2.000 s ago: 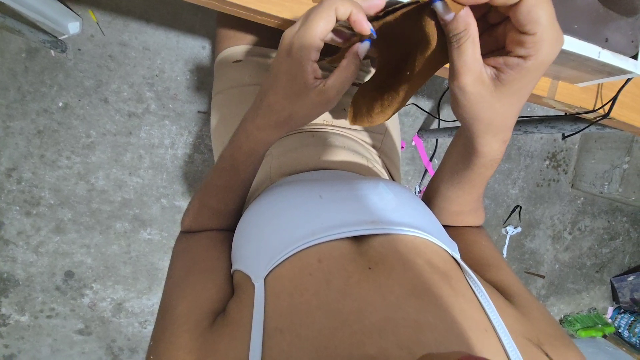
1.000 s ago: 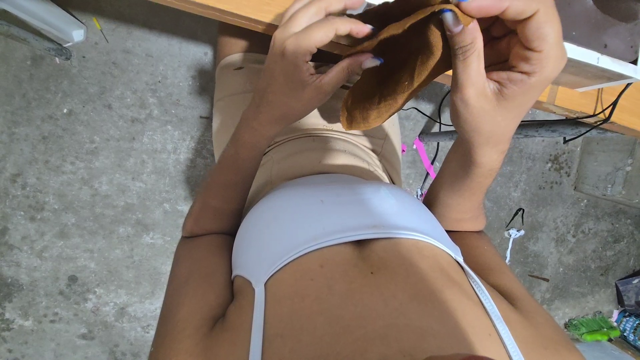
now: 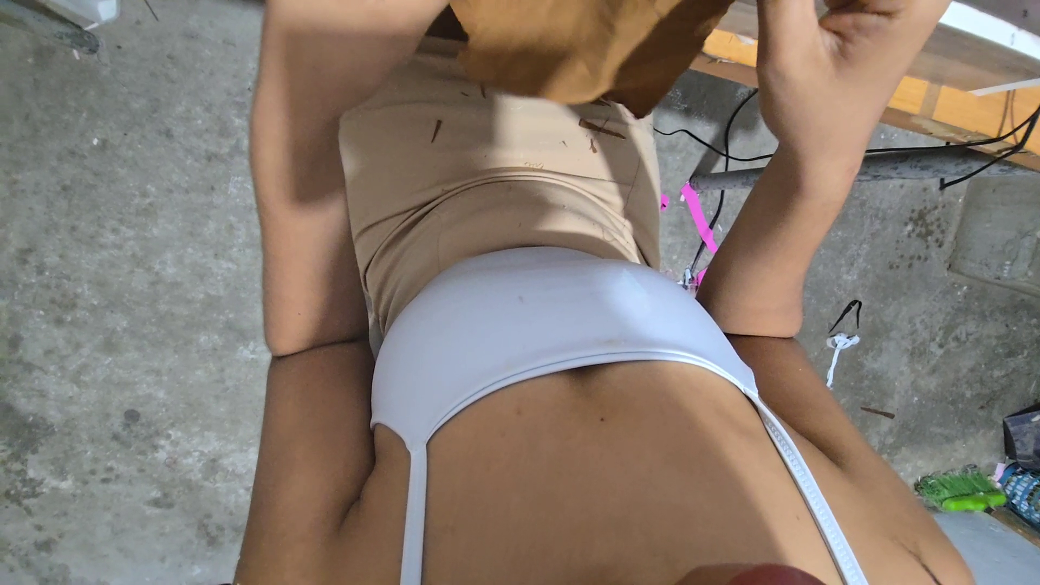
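A piece of brown, suede-like material [image 3: 585,49] hangs at the top of the view, above my lap, its upper part cut off by the frame edge. At the upper right is my right hand [image 3: 845,57], close beside the piece, with some fingers curled and the fingertips out of view. Only the wrist side of my left hand [image 3: 357,32] shows at the upper left, near the material's left side; its fingers are hidden beyond the top edge. Whether either hand grips the piece cannot be seen.
Small brown scraps [image 3: 601,128] lie on the beige clothing [image 3: 520,211] over my lap. A wooden table edge [image 3: 918,114] crosses the upper right, with black cables [image 3: 894,149] and a metal bar below. Pink strips [image 3: 699,218] hang nearby. A green brush [image 3: 963,490] is at lower right.
Both hands have moved toward the top edge, and their fingertips have left the view. The brown piece has moved up too and now looks spread wider between them. Scraps on my lap are now exposed.
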